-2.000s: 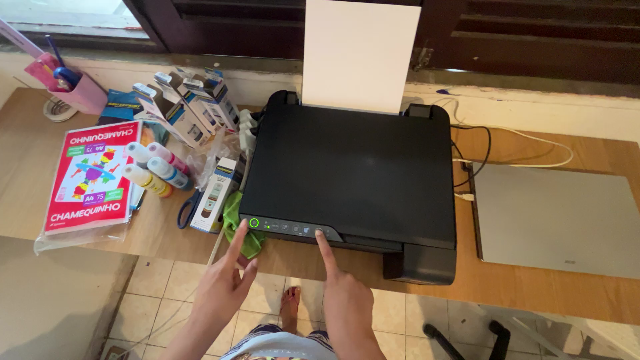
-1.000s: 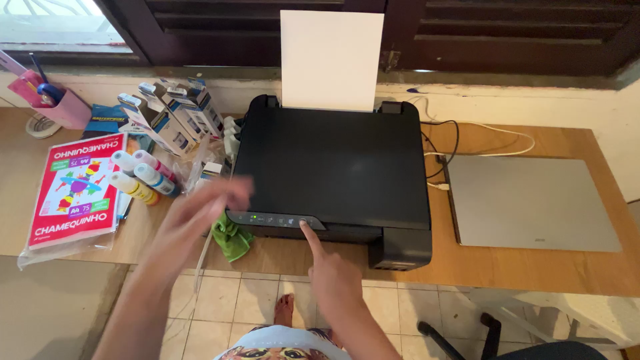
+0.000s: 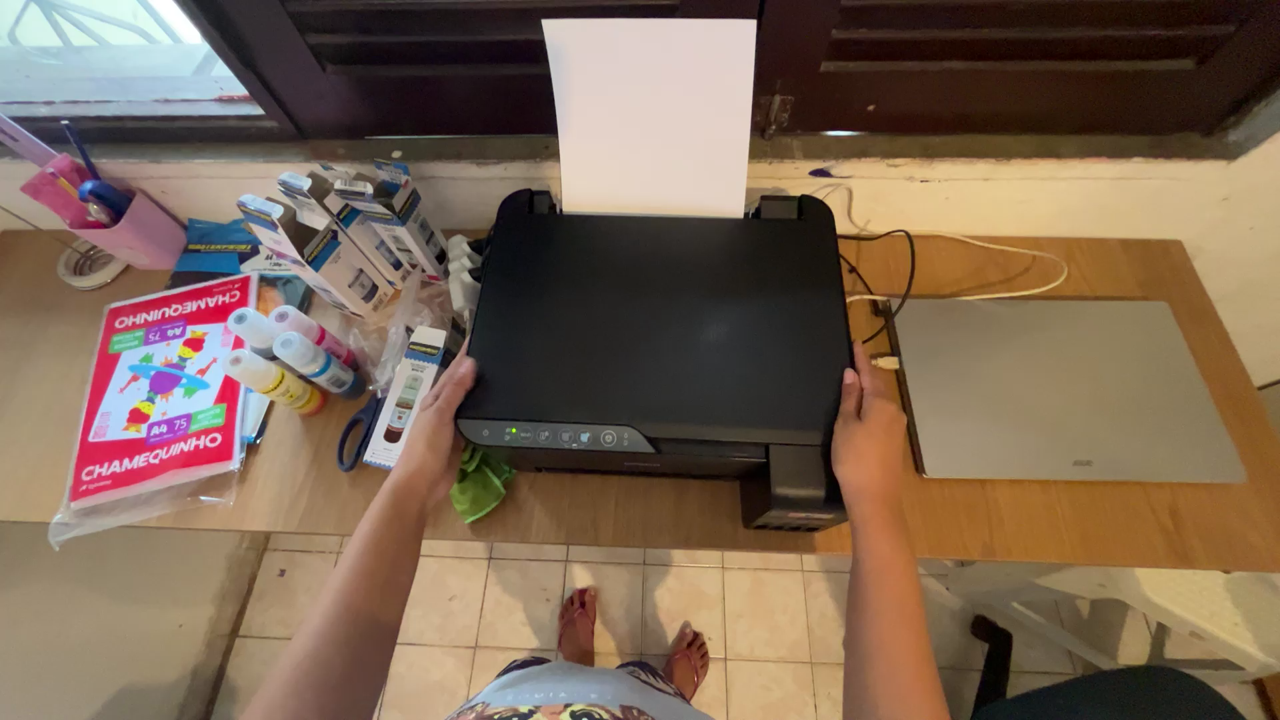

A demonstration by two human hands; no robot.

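Observation:
A black inkjet printer (image 3: 655, 325) stands on the wooden desk, its scanner lid down. White paper (image 3: 655, 115) rises upright from its rear feed. On the front-left control panel (image 3: 555, 437) a green light glows. My left hand (image 3: 440, 425) lies against the printer's left side, near a small ink box (image 3: 408, 395) and a green cloth (image 3: 480, 485). My right hand (image 3: 868, 440) rests along the right side, above the front ink tank (image 3: 795, 490). Both hands touch the casing; fingertips are partly hidden, and whether they grip it I cannot tell.
A closed grey laptop (image 3: 1060, 390) lies at the right, with cables (image 3: 910, 270) behind. At the left are ink bottles (image 3: 320, 362), opened boxes (image 3: 330, 250), a paper pack (image 3: 165, 385), dark-handled scissors (image 3: 357, 435) and a pink pen holder (image 3: 140, 225). A chair (image 3: 1100, 690) stands below right.
Both index fingers were on or near the control panel two seconds ago; the left hand then lifted off. Now both hands are at the printer's sides, the right one having left the panel.

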